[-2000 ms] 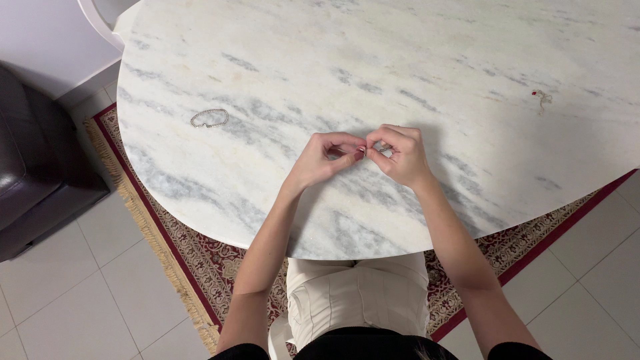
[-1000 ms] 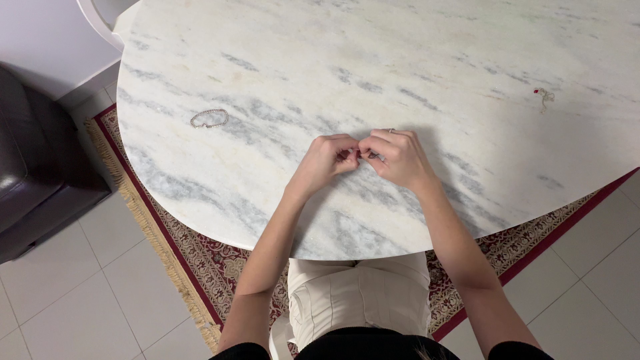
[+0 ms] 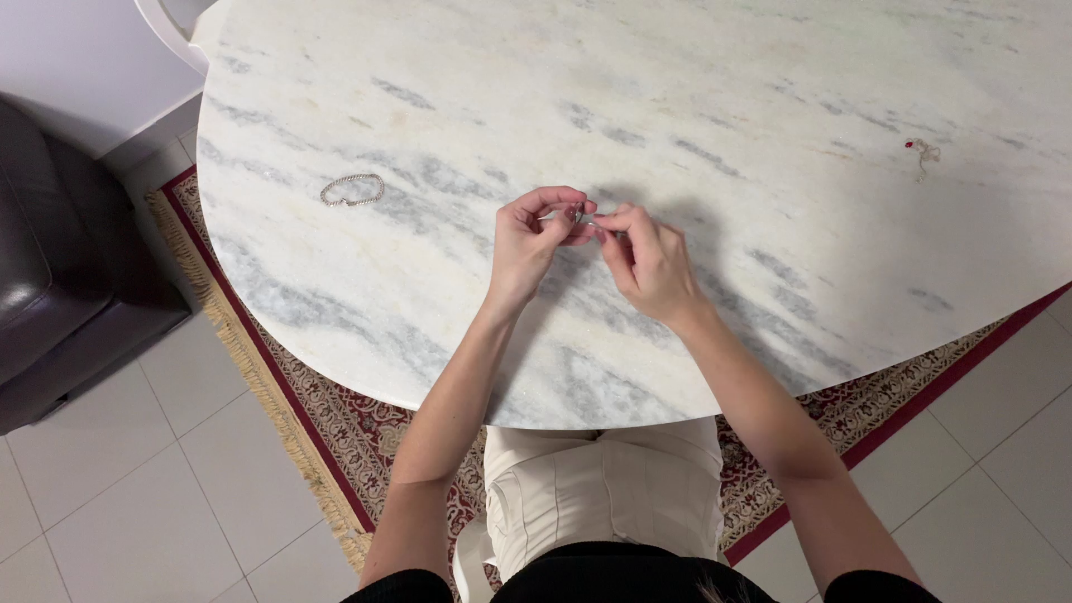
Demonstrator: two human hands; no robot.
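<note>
Over the marble table, my left hand (image 3: 536,239) pinches a small silvery piece (image 3: 579,213) between thumb and fingers; it looks like jewelry, but its exact kind is unclear. My right hand (image 3: 649,260) has thumb and index fingertips closed at the lower right side of the same piece, close against the left fingers. Part of the piece is hidden by the fingertips. To the left on the marble lies a silver chain bracelet (image 3: 353,190) in a loose oval. Far to the right lies a thin chain (image 3: 926,156) with a small red pendant (image 3: 909,145).
The round-ended marble table (image 3: 402,335) has its curved edge in front of my lap. A dark leather seat (image 3: 67,276) stands on the left, near a white chair part (image 3: 172,29). Beneath the table lies a patterned, fringed rug (image 3: 335,419) on floor tiles (image 3: 109,511).
My hands, drawn close together a second ago, are slightly apart at the fingertips, and a silvery piece shows between them. The bracelet and the chain with the red pendant have not moved.
</note>
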